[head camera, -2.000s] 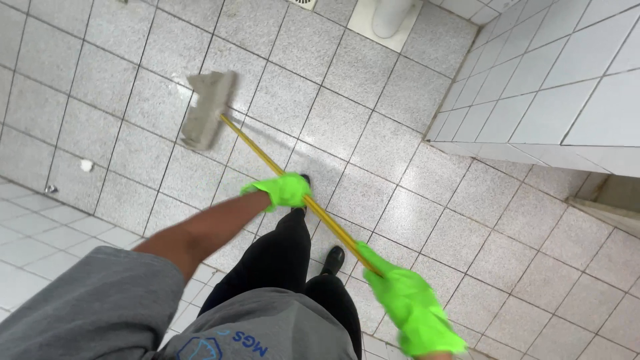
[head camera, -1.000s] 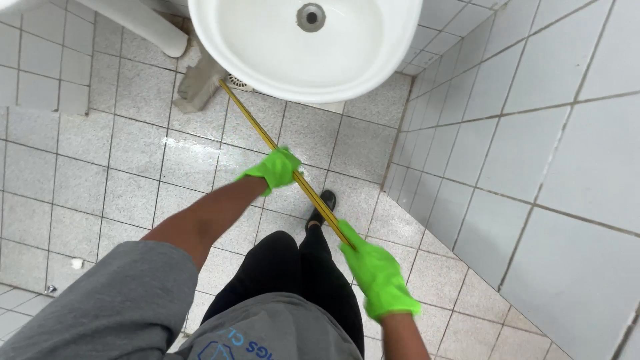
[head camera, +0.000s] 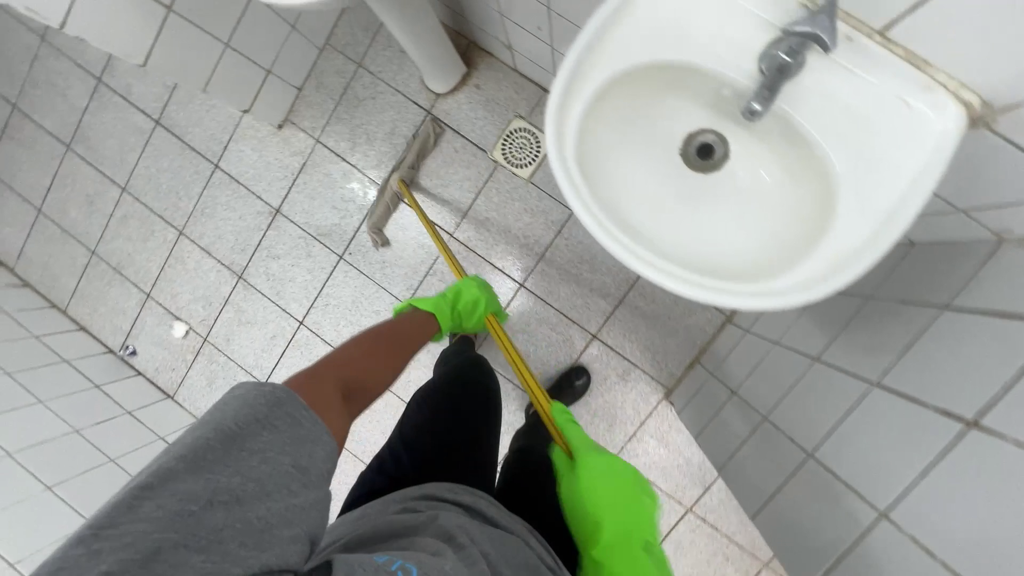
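My left hand (head camera: 464, 306), in a bright green rubber glove, grips a yellow striped pole (head camera: 516, 360) at about its middle. Lower on the same pole, near its top end, my right hand (head camera: 604, 496) is closed around it in a matching glove. The pole slants away from me to a floor squeegee head wrapped in a greyish cloth (head camera: 384, 210), which lies on the speckled floor tiles (head camera: 312, 248). A square floor drain grate (head camera: 520, 147) is to the right of the cloth, not touched by it.
A white washbasin (head camera: 720, 284) with a metal faucet (head camera: 780, 68) juts out at upper right. A white pedestal (head camera: 420, 48) stands beyond the cloth. Tiled walls rise at right (head camera: 896, 400) and lower left (head camera: 64, 416). A small white scrap (head camera: 179, 329) lies on the floor at left.
The cloth-wrapped head has moved away from beside the drain and the pedestal's foot, out over the floor tiles. Both hands have kept hold of the pole. The view has shifted, showing more of the washbasin.
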